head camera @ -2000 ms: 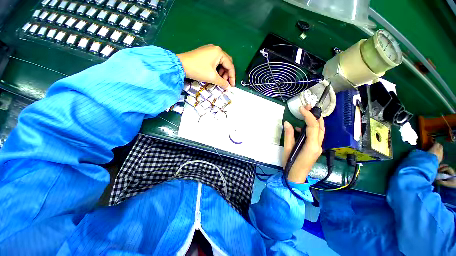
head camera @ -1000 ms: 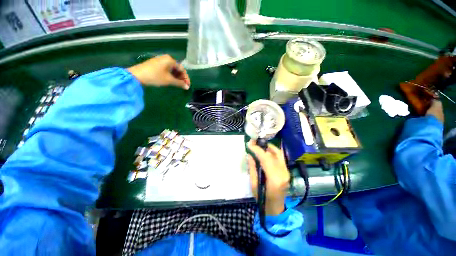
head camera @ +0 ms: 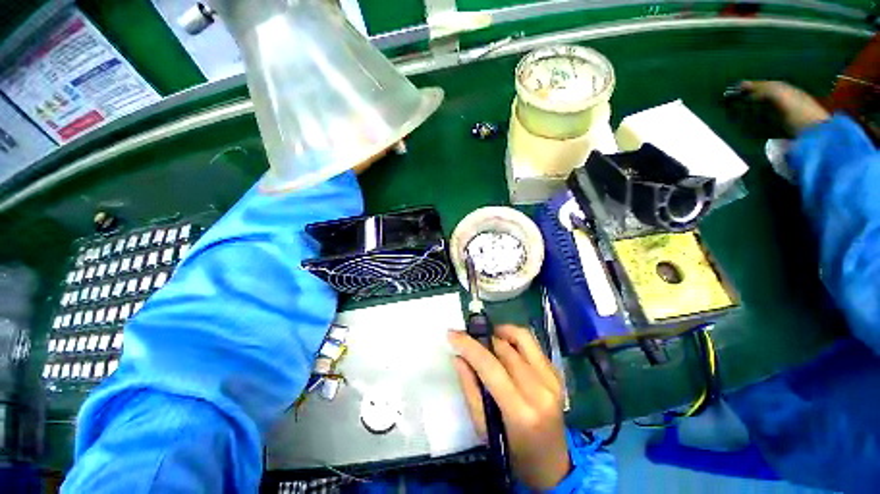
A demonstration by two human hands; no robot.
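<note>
My right hand holds the black soldering iron, its silver tip over the cream tip-cleaning pot. My left hand is stretched to the back, mostly hidden behind the translucent hood; only a small part shows, so its grip cannot be seen. A small ring-shaped piece lies on the white paper work sheet. Several silver-white cells with yellow-orange edges lie at the paper's left side, partly hidden by my left sleeve.
The extraction hood hangs at back left. The fume fan stands behind the paper. The blue soldering station and sponge stand are right of the pot. A cell tray lies far left. Another worker's arm is at right.
My left arm has reached further back and right, behind the hood, and now covers part of the cells. The iron tip stays at the pot. The view has shifted.
</note>
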